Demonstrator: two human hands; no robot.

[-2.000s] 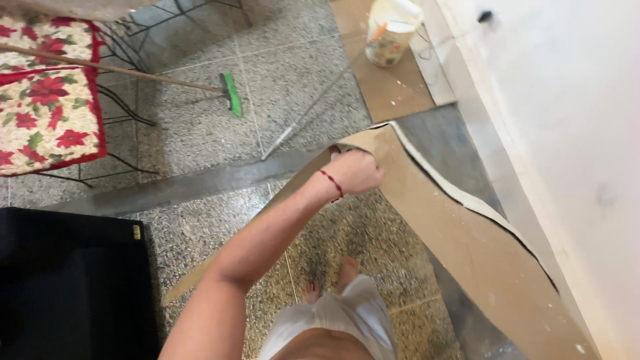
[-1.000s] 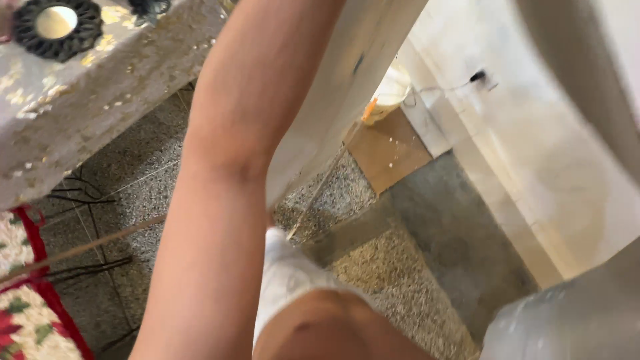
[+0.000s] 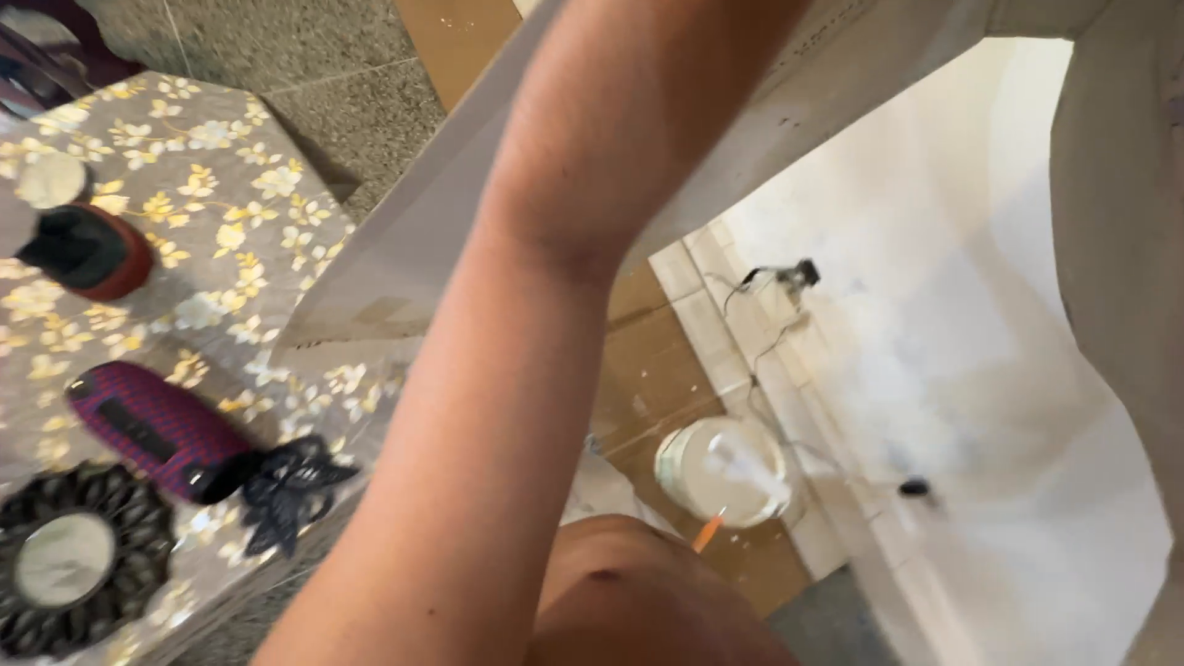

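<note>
Only my raised left forearm shows, crossing the middle of the view; my left hand is past the top edge. My right hand is out of view. Behind the forearm slants a large sheet, apparently cardboard (image 3: 388, 250), its lower corner over the tablecloth. A curved grey-brown strip (image 3: 1110, 231) runs down the right side; whether it belongs to the same sheet I cannot tell. Below and right of the forearm stands a whitish bucket (image 3: 680, 472) with white material inside and an orange-handled tool (image 3: 709, 534) at its rim.
At left, a table with a floral cloth (image 3: 213, 185) bears a purple cylindrical speaker (image 3: 166, 430), a dark round holder (image 3: 143, 555) and a red-and-black object (image 3: 129, 264). Brown cardboard (image 3: 647, 370) lies under the bucket. Wires hang from the white wall (image 3: 925, 370).
My left arm has risen from low over the floor, where the hand was at the bent cardboard, to above the view. The sheet now slants high across the view, which has turned toward table and wall.
</note>
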